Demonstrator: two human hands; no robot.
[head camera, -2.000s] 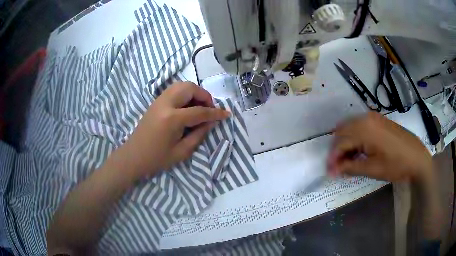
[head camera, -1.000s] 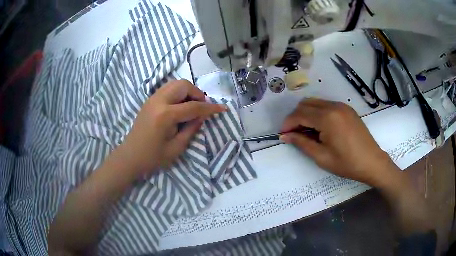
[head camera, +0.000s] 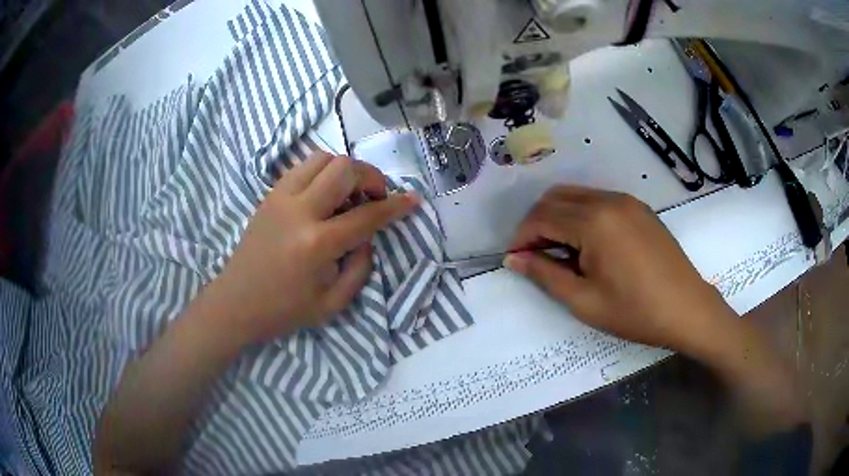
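White and grey-blue striped shirt fabric (head camera: 214, 186) covers the left of the table, with a small folded strip (head camera: 414, 296) near its right edge. My left hand (head camera: 312, 232) pinches the fabric near its upper right edge, left of the needle plate. My right hand (head camera: 596, 256) holds slim silver tweezers (head camera: 475, 263); their tip reaches the fabric's right edge. Whether the tip grips cloth cannot be told. The presser foot and needle (head camera: 447, 138) are above the shiny needle plate, beyond the fabric.
The off-white sewing machine head (head camera: 400, 46) hangs over the top centre. Thread snips (head camera: 654, 138), fabric shears (head camera: 709, 139) and a black-handled long tool (head camera: 799, 209) lie at the right. A printed ruler scale (head camera: 521, 379) runs along the front edge. A red rim (head camera: 42, 139) shows far left.
My right hand has come left from the table's right side, bringing the tweezers to the fabric's edge. My left hand stays on the fabric. The view has shifted slightly.
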